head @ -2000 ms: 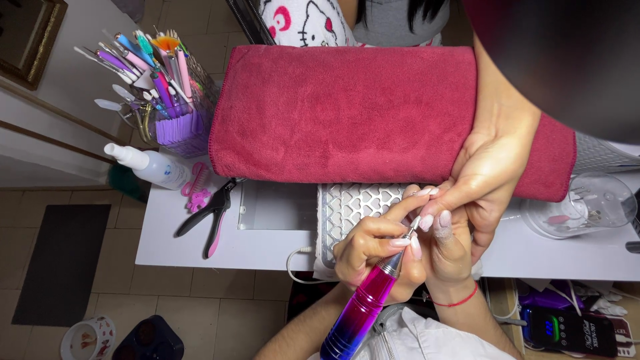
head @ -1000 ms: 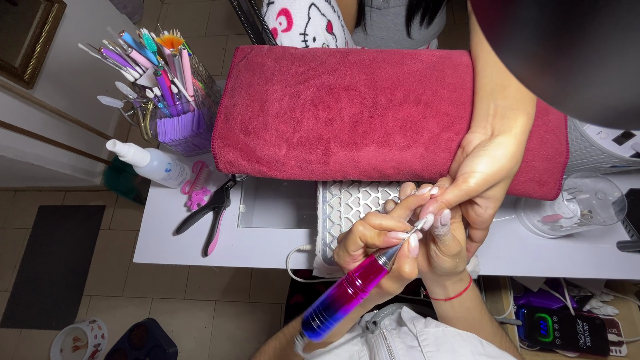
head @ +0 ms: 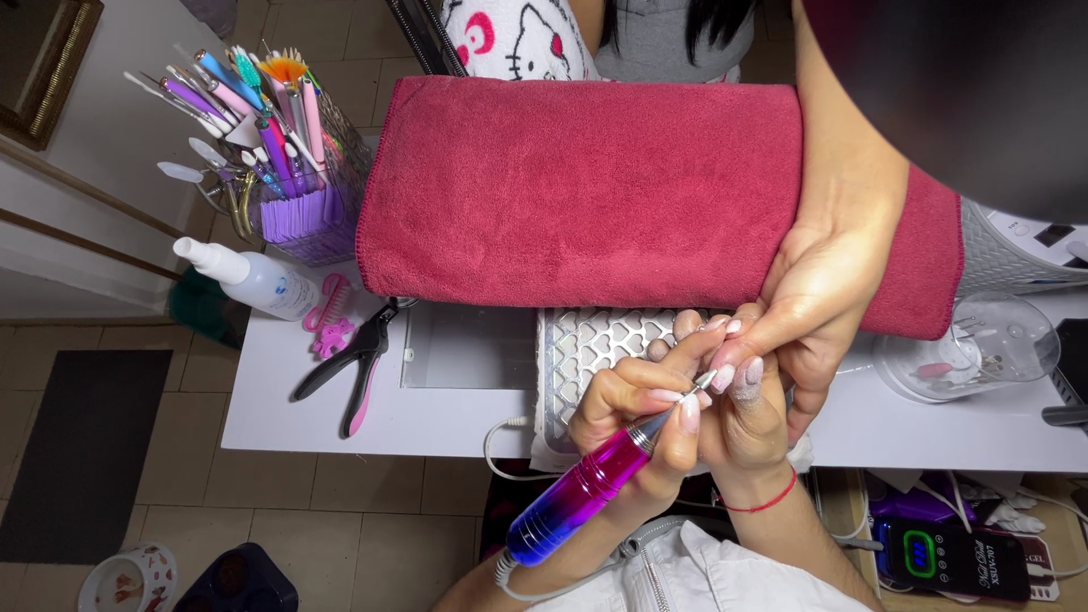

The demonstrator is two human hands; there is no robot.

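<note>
My left hand [head: 654, 416] grips a pink-to-blue electric nail drill [head: 580, 493] like a pen, its metal bit touching or just beside a fingernail of the other person's hand [head: 820, 289]. That hand reaches down from the top right, across the rolled red towel [head: 578, 195]. My right hand [head: 752, 416], a red string bracelet at its wrist, holds the other person's fingers from below; whitish dust coats one of my fingertips. Under the hands lies a metal dust-collector grille [head: 595, 348] with heart-shaped openings. Overlapping fingers partly hide the worked nail.
Left on the white table [head: 280, 425] are black-and-pink nail clippers [head: 355, 361], a spray bottle [head: 255, 279], a pink nail brush [head: 330, 319] and a holder of brushes [head: 314, 204]. Right are a clear round container [head: 969, 357] and, lower, the drill's control unit [head: 952, 557]. A dark round object [head: 977, 93] blocks the upper right.
</note>
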